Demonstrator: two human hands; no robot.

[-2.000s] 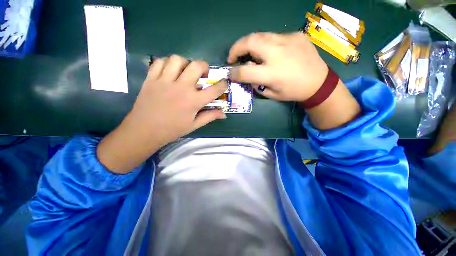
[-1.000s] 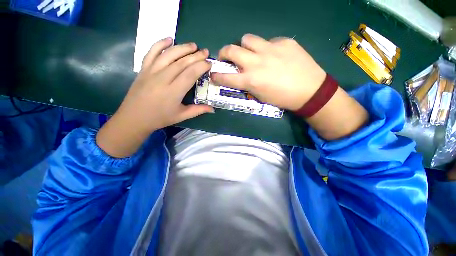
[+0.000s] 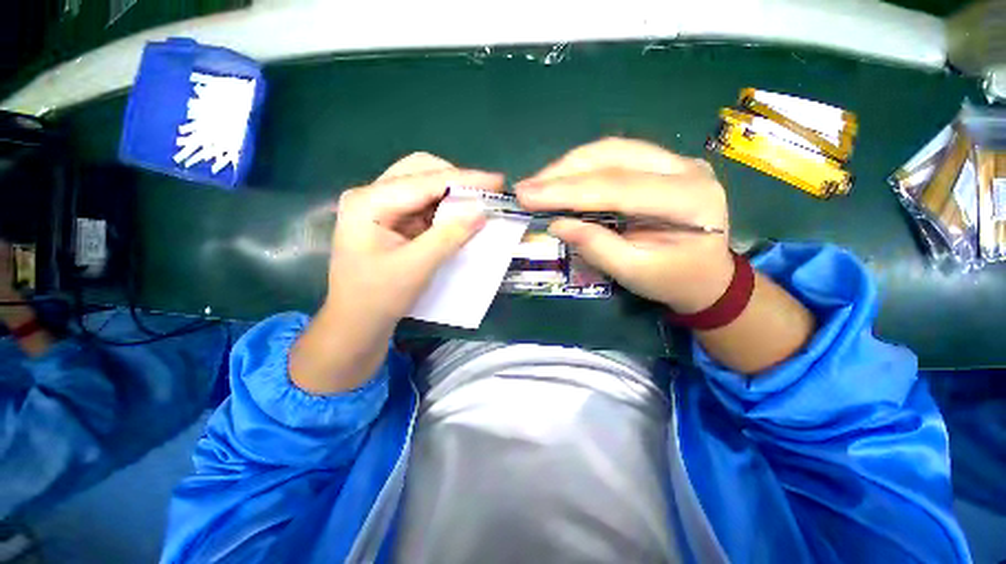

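Observation:
My left hand point(image 3: 403, 226) holds a plain white sheet point(image 3: 469, 270) by its upper end, between thumb and fingers, over the left part of the phone body. My right hand point(image 3: 634, 215) holds a thin dark tool point(image 3: 673, 226) that points left, its tip end near the sheet's top edge. The open phone mid-frame point(image 3: 541, 270) lies on the mat below both hands, partly covered by the sheet and my right hand. The wrist strap point(image 3: 723, 297) is dark red, on my right wrist. What the tool's tip touches is hidden.
A blue box point(image 3: 154, 116) with white strips point(image 3: 221, 121) stands at the upper left. Orange flex cables point(image 3: 783, 143) lie at right, bagged ones point(image 3: 954, 193) at far right. A white edge point(image 3: 474, 28) runs along the back. Another person's hand point(image 3: 28, 328) shows at far left.
The white sheet has left the mat and is now in my left hand over the phone. A thin tool now shows in my right hand. The view has shifted, showing the whole blue box.

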